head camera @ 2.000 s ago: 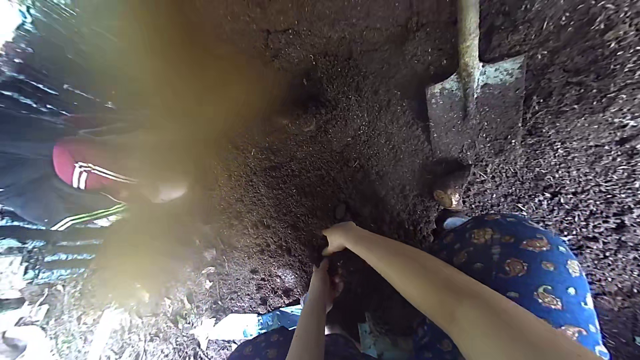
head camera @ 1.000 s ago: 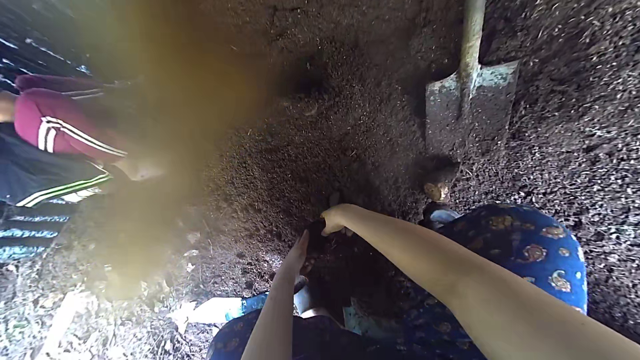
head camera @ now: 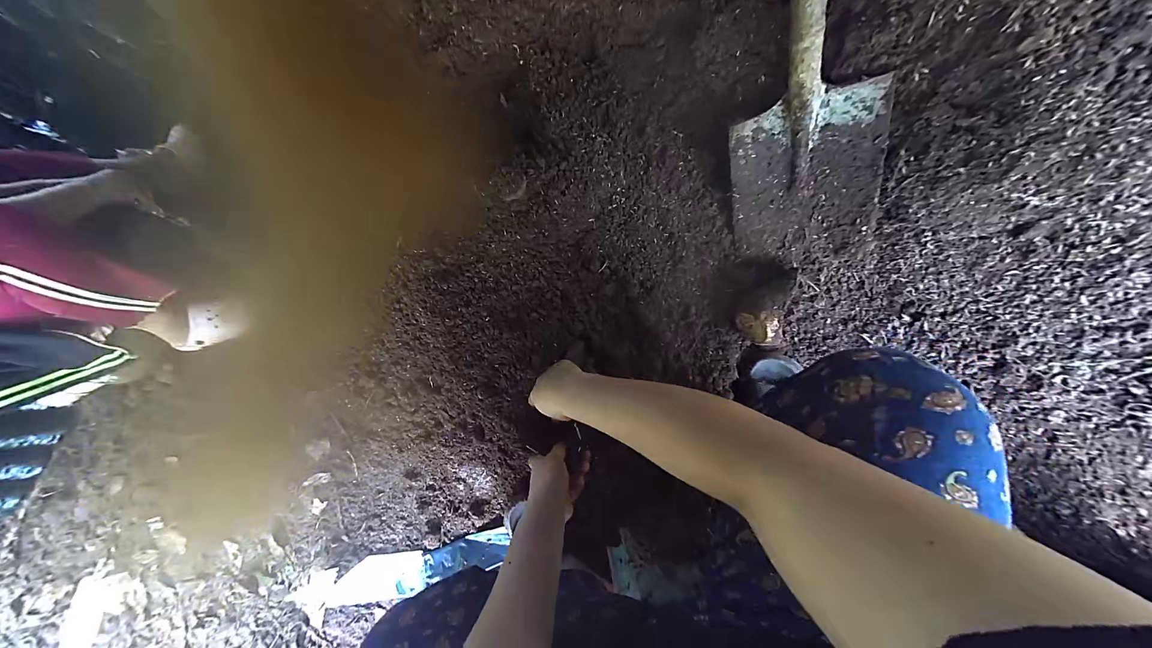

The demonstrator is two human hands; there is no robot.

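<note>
Dark loose soil (head camera: 468,315) covers the ground around both hands. My right hand (head camera: 556,389) reaches down into the soil in the middle of the view, its fingers hidden by the hand and the shade. Just below it, my left hand (head camera: 562,468) is low over the dark ground, with some fingers visible at its right side. A small dark piece seems to lie between the hands, too dim to name. Whether either hand grips something cannot be told.
A soil-coated shovel blade (head camera: 810,162) lies at the upper right. My knee in blue patterned cloth (head camera: 909,432) is at the right. Another person's legs in striped trousers (head camera: 72,279) are at the left. A light blue plastic piece (head camera: 450,558) lies at the lower left. A brown blur covers the left part.
My hands, close together before, now stand slightly apart, the left lower. At the left, more of the other person's legs and a pale shoe have come into view.
</note>
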